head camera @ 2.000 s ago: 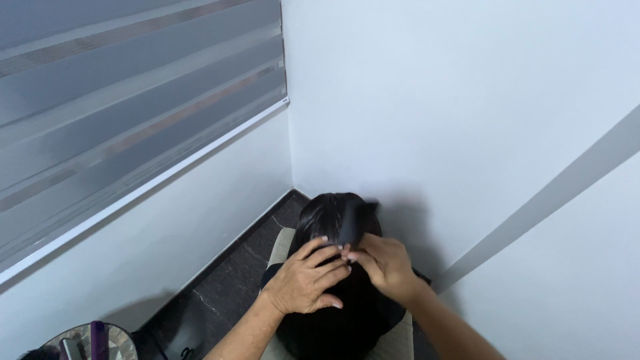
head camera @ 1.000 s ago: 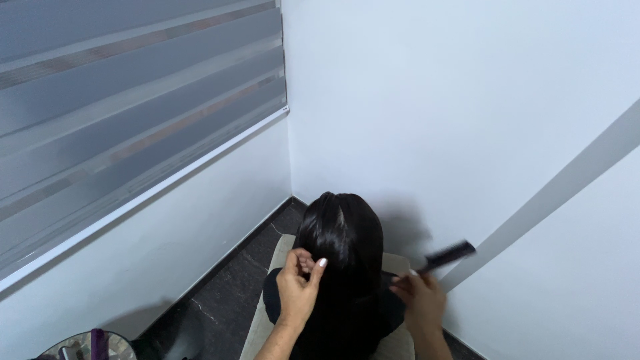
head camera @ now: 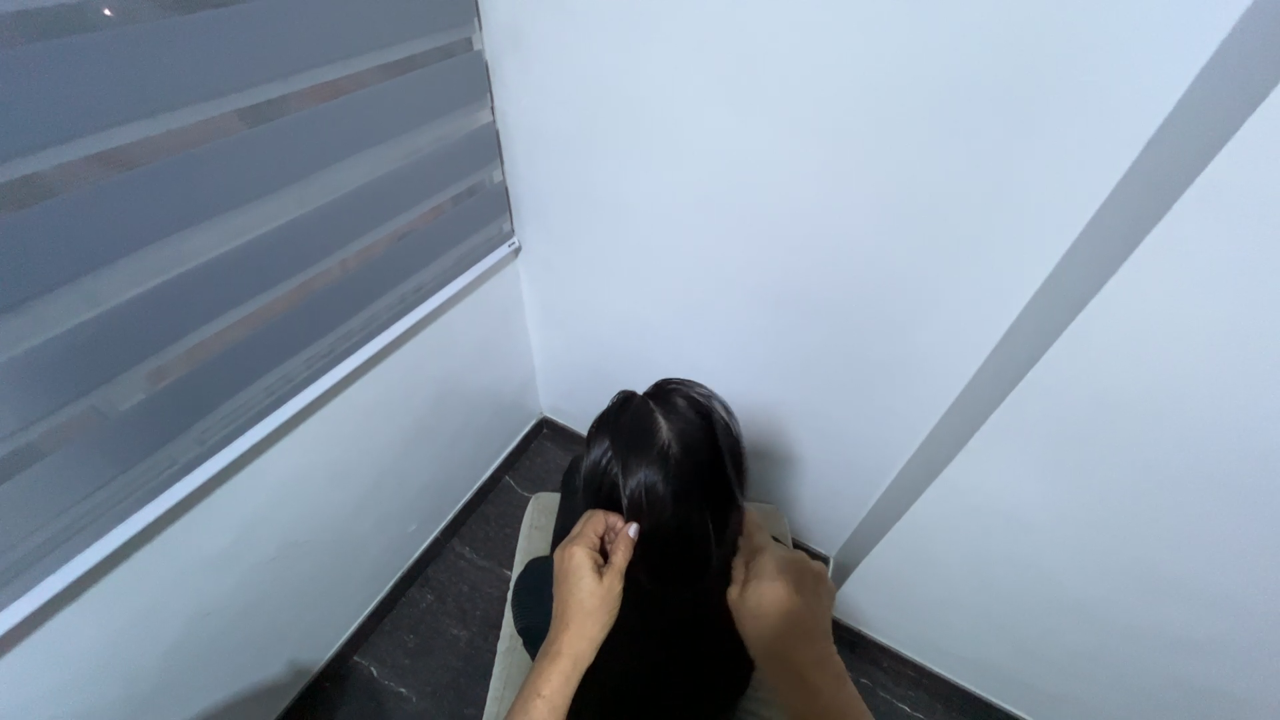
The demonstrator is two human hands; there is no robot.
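Observation:
A seated person with long, dark, straight hair [head camera: 665, 470] is seen from behind and above, and a lighter parting line shows at the crown. At the left side of the hair is my left hand [head camera: 597, 565], its thumb and fingertips pinched together; a thin strand seems to run up from them. My right hand [head camera: 780, 590] lies against the right side of the hair, slightly blurred, its fingertips partly hidden. Whether it holds hair or anything else cannot be told. No comb shows in this view.
The person sits on a light padded seat [head camera: 525, 590] in a corner, over a dark marble-look floor [head camera: 440, 620]. White walls [head camera: 780, 200] stand ahead and at the right. A grey striped blind [head camera: 250, 220] hangs at the left.
My right hand, which held a dark comb out to the right, has moved in against the hair; the comb is out of sight. My left hand stays by the left side of the hair.

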